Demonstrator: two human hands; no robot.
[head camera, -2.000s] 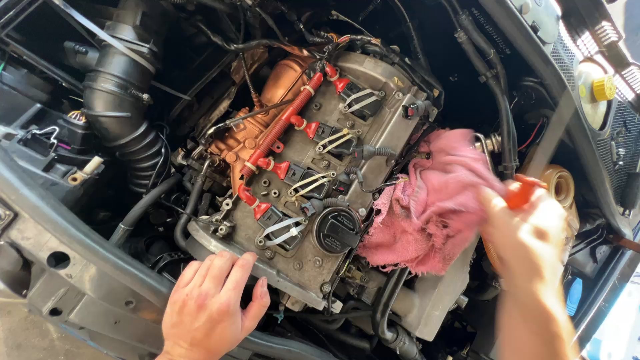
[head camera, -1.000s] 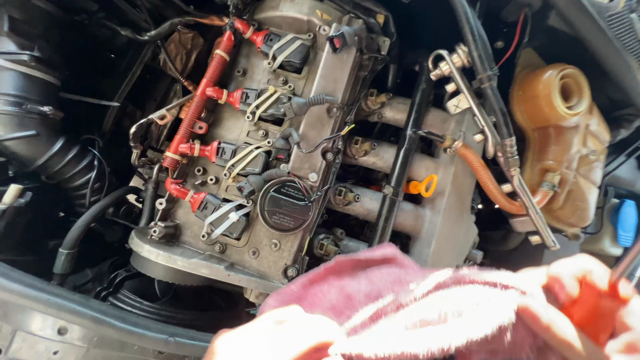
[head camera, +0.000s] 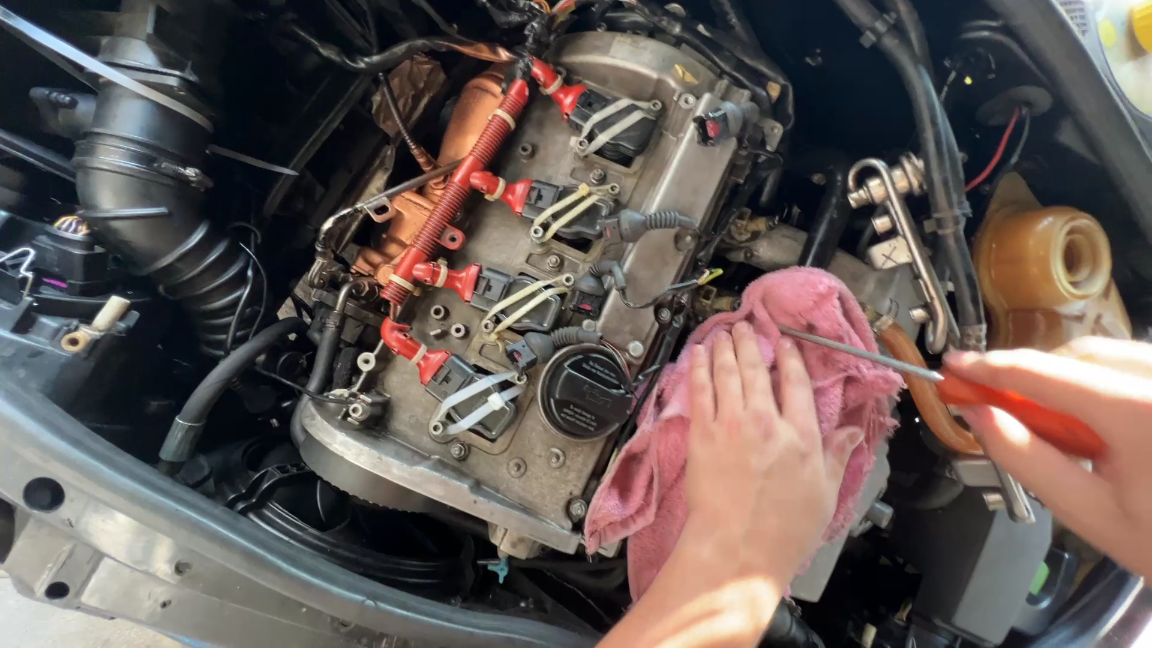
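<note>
A pink cloth (head camera: 810, 306) lies bunched over the intake side of a car engine, right of the metal valve cover (head camera: 666, 225). My left hand (head camera: 756, 450) presses flat on the cloth, fingers extended. My right hand (head camera: 1071, 432), at the right edge, grips the orange handle of a screwdriver (head camera: 864, 351); its thin shaft points left and its tip rests on or just above the cloth near my left fingertips. Left of my left hand is the black oil filler cap (head camera: 587, 391). The intake parts under the cloth are hidden.
Ignition coils (head camera: 531, 301) held with zip ties sit along red conduit (head camera: 459, 193). A yellowed coolant reservoir (head camera: 1048, 256) stands right, beside black hoses and a metal bracket (head camera: 900, 238). The ribbed black intake duct (head camera: 148, 171) is left. The front body panel (head camera: 225, 549) crosses the lower left.
A second ago both hands held the cloth low in view, leaving the intake pipes and orange dipstick handle visible. Now the cloth covers that area, under my left hand. The view has shifted.
</note>
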